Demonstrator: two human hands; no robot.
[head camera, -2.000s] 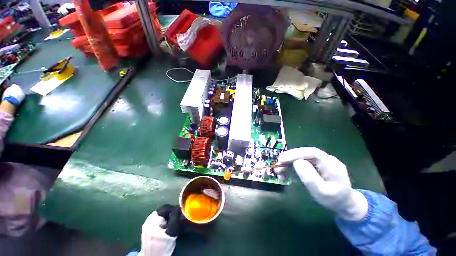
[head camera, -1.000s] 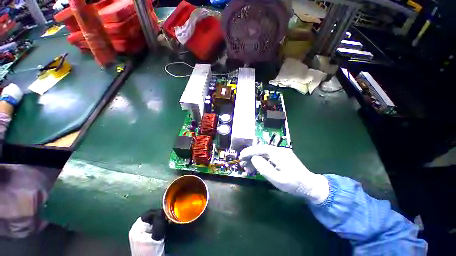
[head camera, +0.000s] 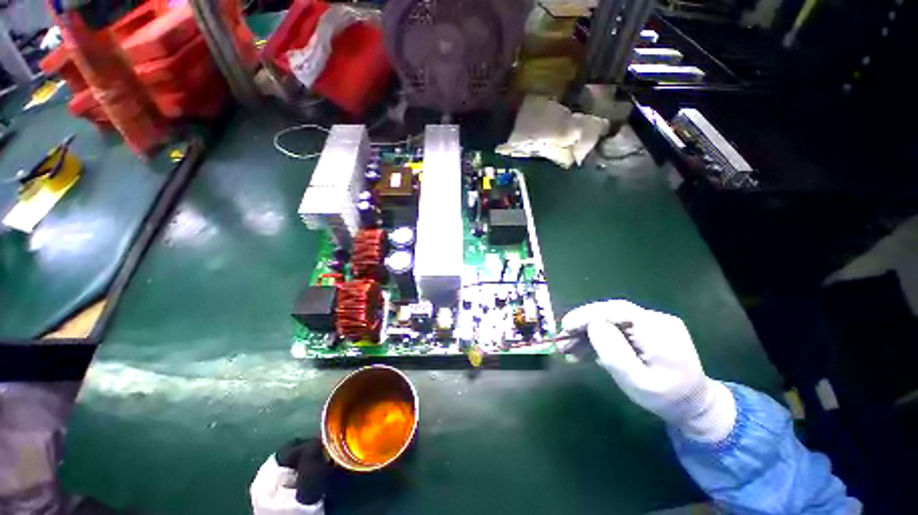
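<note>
A green power board (head camera: 413, 347) crowded with parts lies on the green mat, with two tall silver heatsinks (head camera: 440, 216) and two red-brown chokes (head camera: 359, 309). My left hand (head camera: 292, 478), in a white glove with black fingers, holds a round metal cup (head camera: 370, 417) with amber liquid in front of the board's near edge. My right hand (head camera: 644, 357), in a white glove, holds a thin brownish brush or stick (head camera: 539, 343). It points left over the board's near right edge, and its amber-coloured tip is near that edge.
A dark fan (head camera: 453, 50), red bins (head camera: 337, 60) and a white cloth (head camera: 552, 131) stand or lie behind the board. A black tray holding a board with a heatsink (head camera: 713, 146) is at the right. A neighbouring bench with a yellow item (head camera: 50, 179) is at the left.
My right hand has moved right, off the board's near middle to beyond its right corner, with the stick in it. The whole view has shifted, so the board appears further left. The left hand still holds the cup.
</note>
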